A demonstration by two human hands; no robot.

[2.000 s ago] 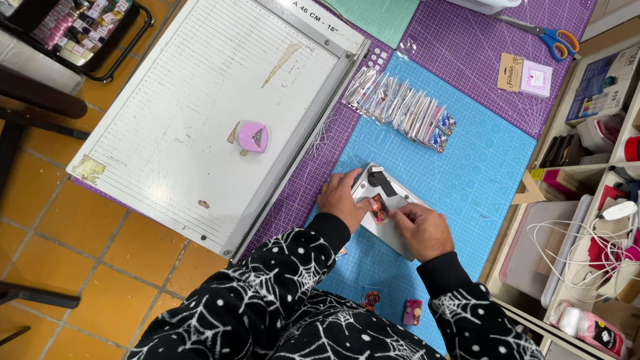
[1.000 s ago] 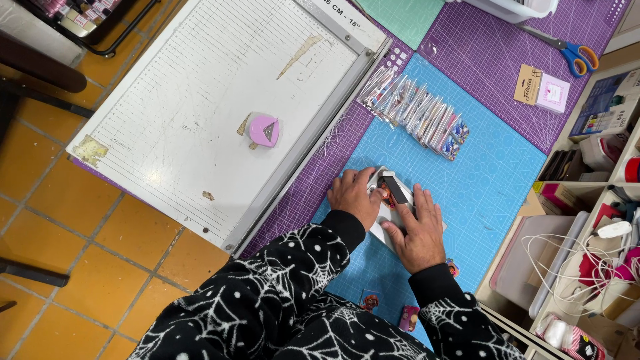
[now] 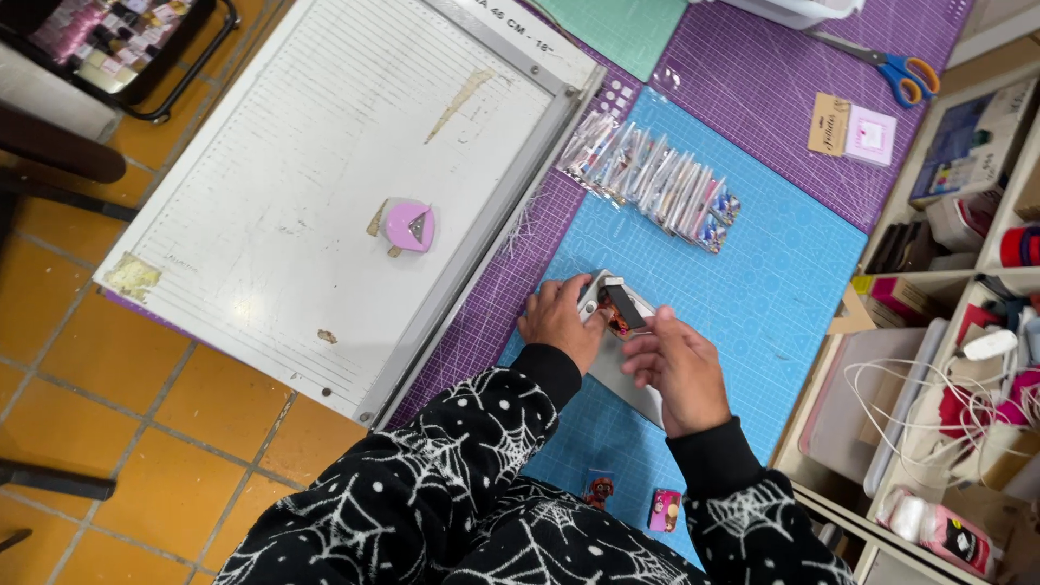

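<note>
A white and grey desktop device with a black lever [image 3: 624, 304] lies on the blue cutting mat [image 3: 780, 268]; its exact kind is unclear. My left hand [image 3: 565, 321] rests around its far left end, fingers on its edge and thumb at a small colourful printed piece [image 3: 615, 322] under the lever. My right hand [image 3: 678, 370] is at the lever's right side, fingers curled and parted; whether it touches the lever cannot be told. Two small printed pieces, one with a brown figure [image 3: 600, 491] and one pink [image 3: 665, 510], lie on the mat nearer my body.
Left stands a large white paper trimmer [image 3: 325, 195] with a lilac punch [image 3: 409, 226] on it. A row of clear-wrapped packets [image 3: 650, 179] lies beyond the device. Scissors [image 3: 902, 73] and a kraft card [image 3: 829, 123] are at the far right. Shelves with cables [image 3: 894, 406] flank the mat.
My right hand, flat over the device one second ago, has lifted its fingers and curled them beside the lever. My left hand stays at the device's left end.
</note>
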